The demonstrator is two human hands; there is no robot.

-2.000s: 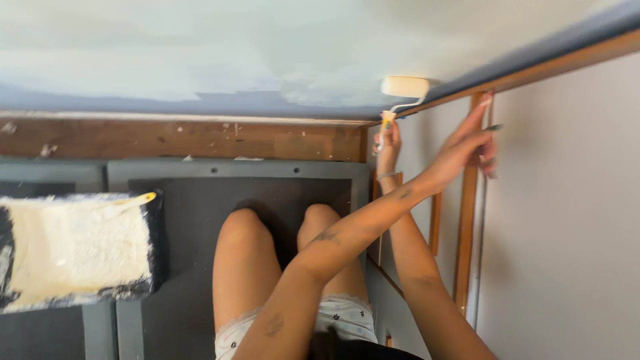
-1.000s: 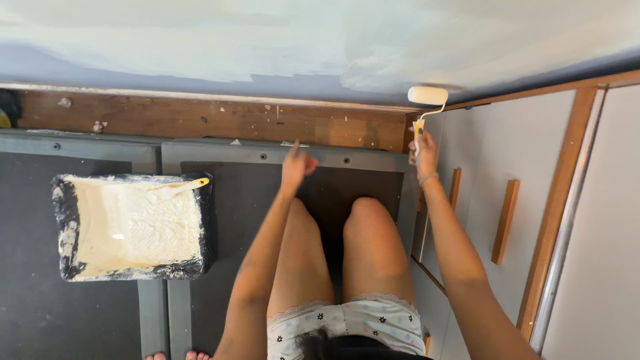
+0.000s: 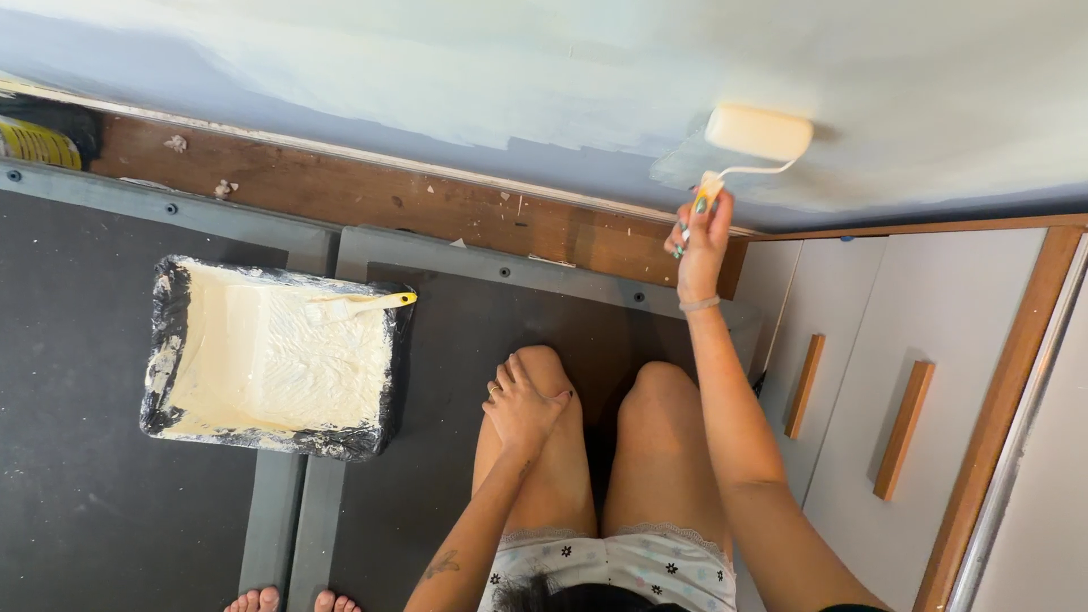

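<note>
My right hand [image 3: 704, 238] is closed around the yellow and white handle of a small paint roller [image 3: 759, 133], whose cream-coated sleeve lies against the wall [image 3: 476, 85]. The wall shows pale paint over a bluish band low down. On my left knee rests my left hand [image 3: 525, 408], fingers spread and holding nothing. To the left stands a black paint tray [image 3: 158, 365] filled with cream paint. A paintbrush [image 3: 365, 306] lies across its right part, the yellow handle end on the rim.
Dark panels with grey edges [image 3: 484, 265] are under the tray. Behind them runs a brown wooden strip [image 3: 408, 200] with paint flakes. A yellow container [image 3: 38, 143] stands far left. White cabinet doors [image 3: 952, 314] with wooden handles [image 3: 903, 429] are close on the right.
My left hand, earlier raised near the cabinet and then over the panels, has come down onto my knee. The roller has moved away from the cabinet corner, up the wall. The view has shifted.
</note>
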